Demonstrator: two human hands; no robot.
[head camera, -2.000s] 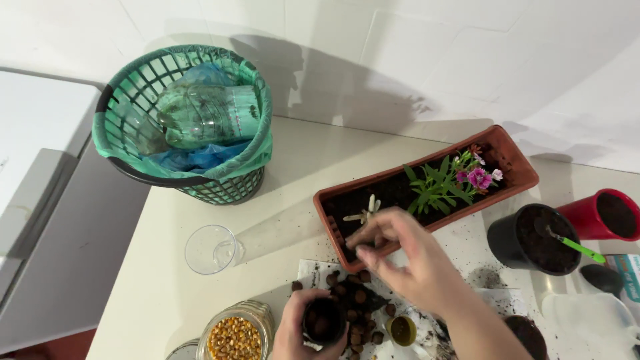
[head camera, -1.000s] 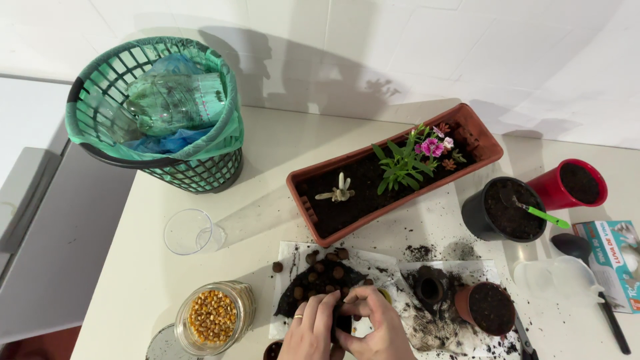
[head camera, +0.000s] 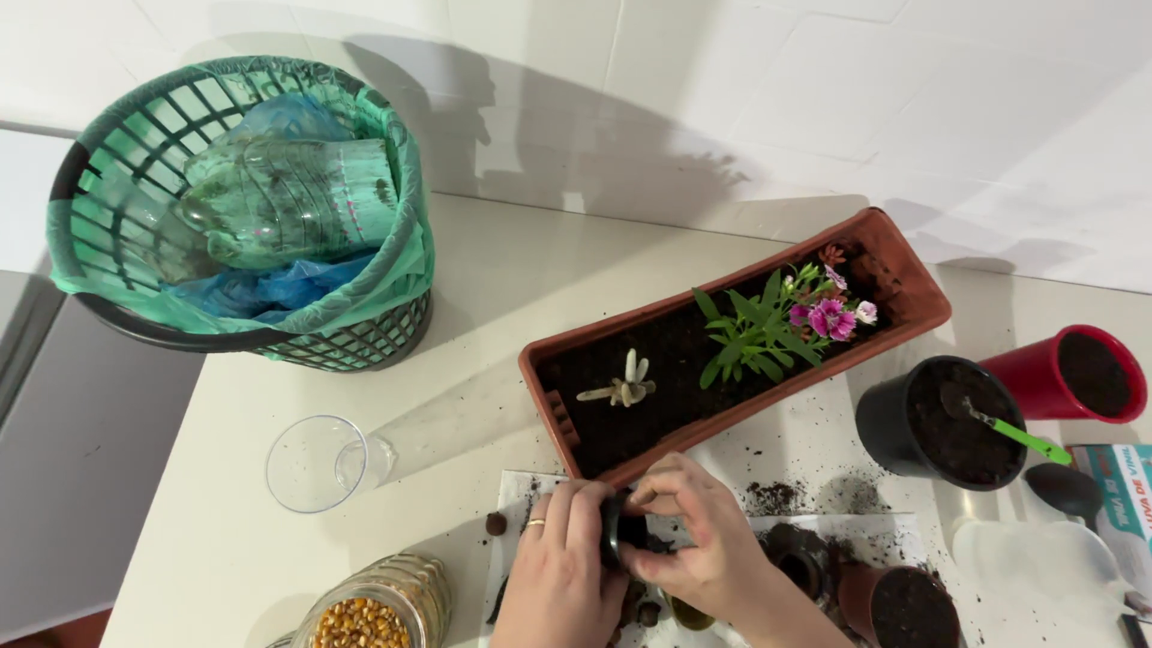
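Observation:
My left hand (head camera: 565, 549), with a ring on one finger, grips a small black plastic pot (head camera: 614, 531), tilted with its rim toward the right. My right hand (head camera: 688, 540) is at the pot's open side, thumb and fingers around the rim; whether it holds anything is hidden. Both are just in front of a terracotta-coloured planter box (head camera: 693, 432). In its soil stand a small pale succulent (head camera: 628, 382) and a plant with pink flowers (head camera: 765, 333). Dark clumps and round brown balls (head camera: 648, 614) lie partly hidden beneath my hands on white paper.
A lined green waste basket (head camera: 360, 315) stands back left, a clear cup (head camera: 315, 463) and a glass jar of corn kernels (head camera: 423, 594) nearer. At right are a black soil pot (head camera: 886, 423), a red pot (head camera: 1026, 369), a black spoon (head camera: 1062, 490) and a brown pot (head camera: 859, 603).
My right hand has moved from over the planter's left end to the black pot in my left hand. Since one second ago, both hands have risen toward the planter's near edge, with the pot tilted.

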